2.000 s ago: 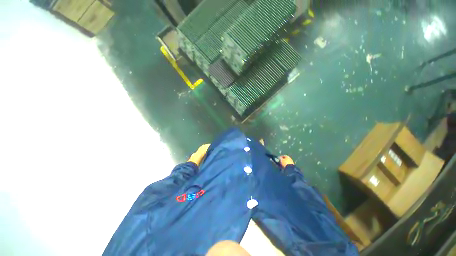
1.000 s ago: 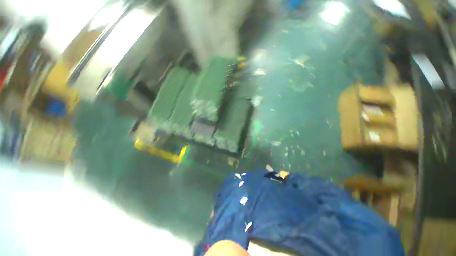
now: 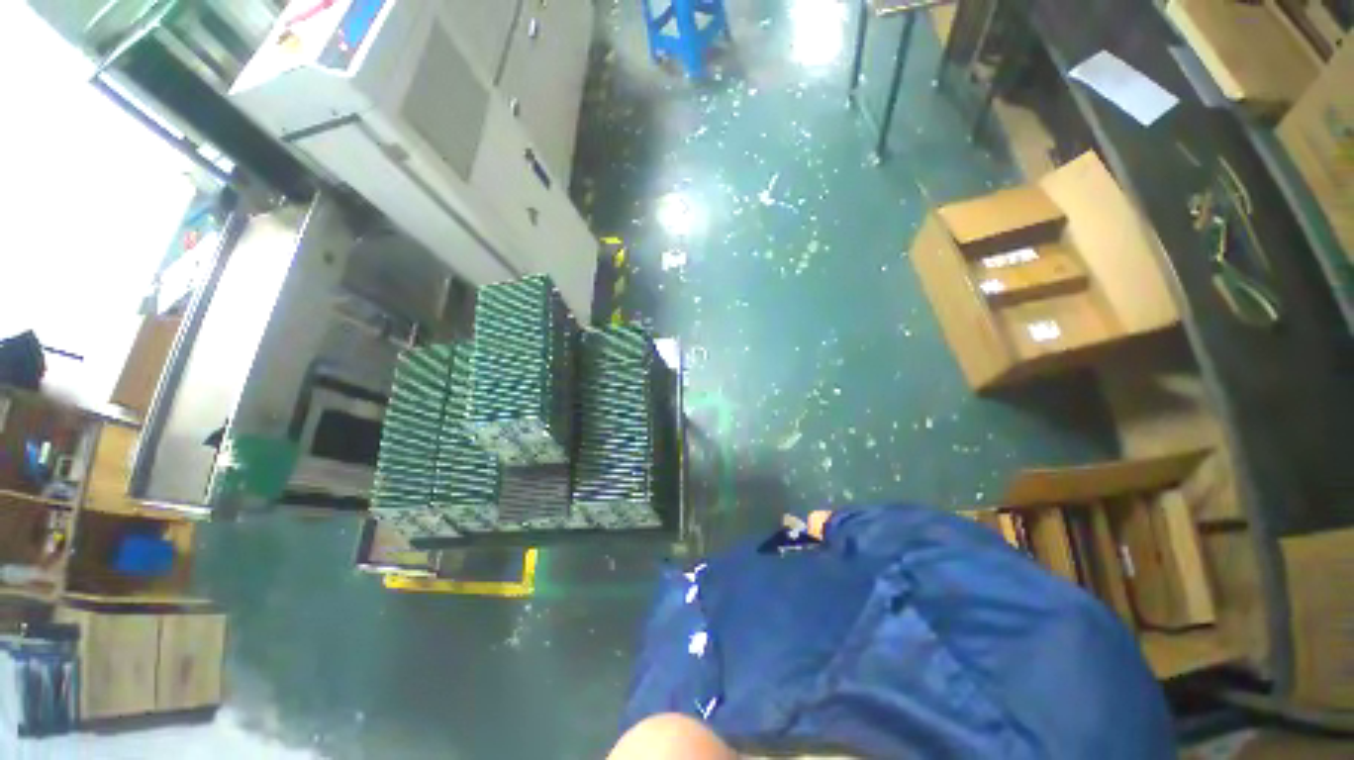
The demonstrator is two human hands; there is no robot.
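My right hand (image 3: 817, 523) shows only as a small patch past the front of my blue coat. A small dark thing (image 3: 787, 539) is beside it; I cannot tell whether the hand holds it. My left hand is not in view. In front of me, to the left, stacked green ribbed board trays or panels (image 3: 512, 356) sit on a low dark pallet or cart (image 3: 602, 535). One block stands higher than the others. My hand is apart from them.
An open cardboard box (image 3: 958, 305) stands right, with another box (image 3: 1188, 549) nearer me. A dark bench (image 3: 1188, 223) runs along the right. Pale machines (image 3: 446, 134) are left and behind the stacks. A blue stool (image 3: 683, 30) stands far ahead. Wooden cabinets (image 3: 126, 661) are lower left.
The view has turned and lifted. The stacks now show lower and further left, and machines, cabinets and stool have come into view. My left hand has gone out of view.
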